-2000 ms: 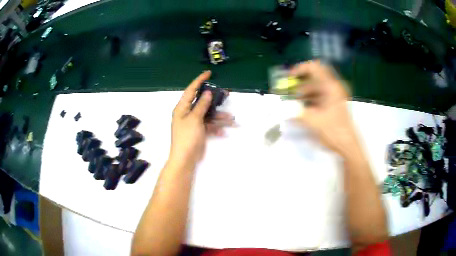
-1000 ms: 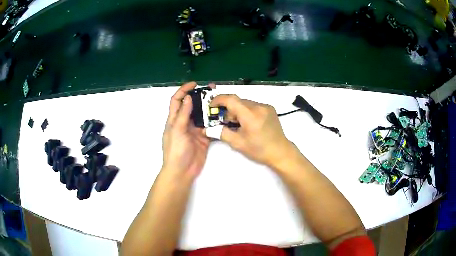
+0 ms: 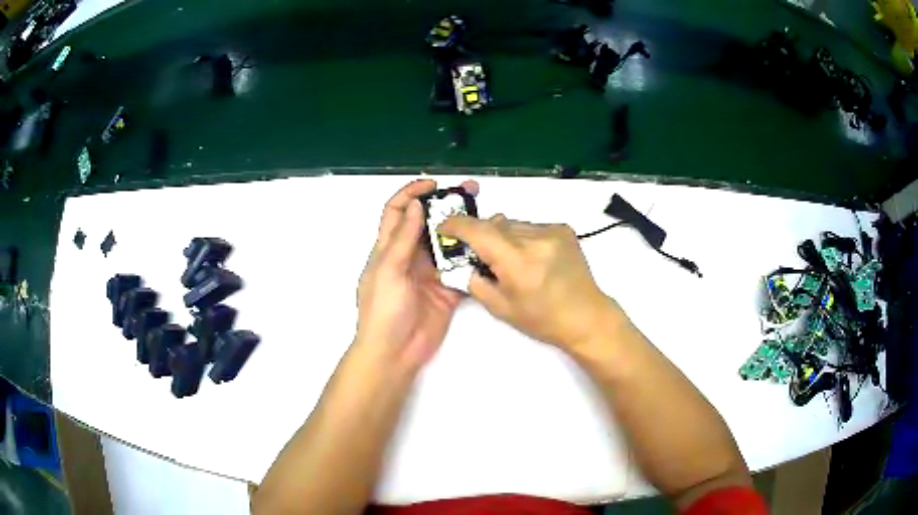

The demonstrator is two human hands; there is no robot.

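Observation:
My left hand (image 3: pixel 405 277) holds a black adapter housing (image 3: pixel 429 223) upright near the far edge of the white surface, its open side facing up. A circuit board with a yellow transformer (image 3: pixel 449 243) sits in the housing, with a pale sheet (image 3: pixel 446 208) around it. My right hand (image 3: pixel 533 277) presses on the board with its fingertips and hides part of it. A black output cord (image 3: pixel 637 223) trails right from under my right hand and lies on the white surface.
Two rows of black housings (image 3: pixel 184 368) stand at the left, with two small black pieces (image 3: pixel 108 242) beyond them. A heap of wired boards (image 3: pixel 805 322) lies at the right. Beyond the white surface, the dark green belt (image 3: pixel 332 111) carries a loose board (image 3: pixel 470 88) and black corded units.
The board, earlier held at the housing's side, now lies within the housing's open face. My right fingers have moved onto it. The whole view has shifted slightly.

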